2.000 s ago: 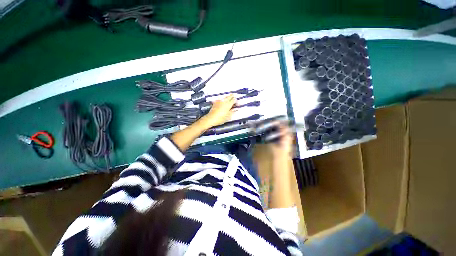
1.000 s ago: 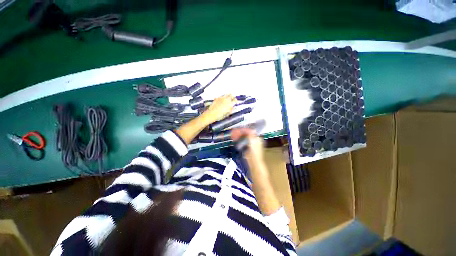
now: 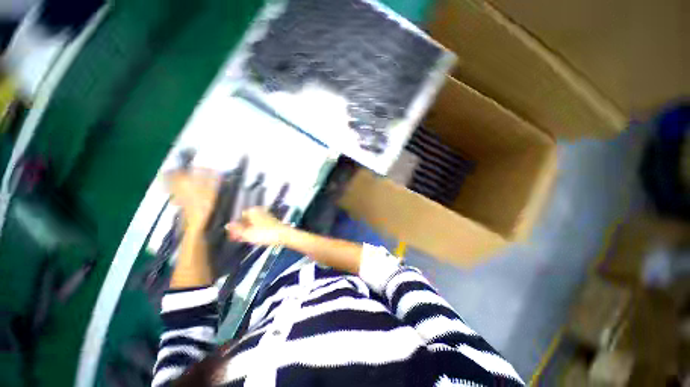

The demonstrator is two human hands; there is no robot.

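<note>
The picture is blurred. My left hand is over the far part of the white work mat, by a dark piece at its fingertips; I cannot tell whether it grips it. My right hand is low over the near part of the mat, fingers curled, among dark tubes and cords; whether it holds something is unclear. The white tray packed with dark upright housings stands beyond the mat.
An open brown carton with rows of dark tubes is right of the tray, above the blue-grey floor. The green conveyor and its white edge run along the left. More cartons are at the right.
The view has swung to the right, so mat and tray stand slanted. My left hand is at the mat's far side; my right hand is closer to the tubes on the mat.
</note>
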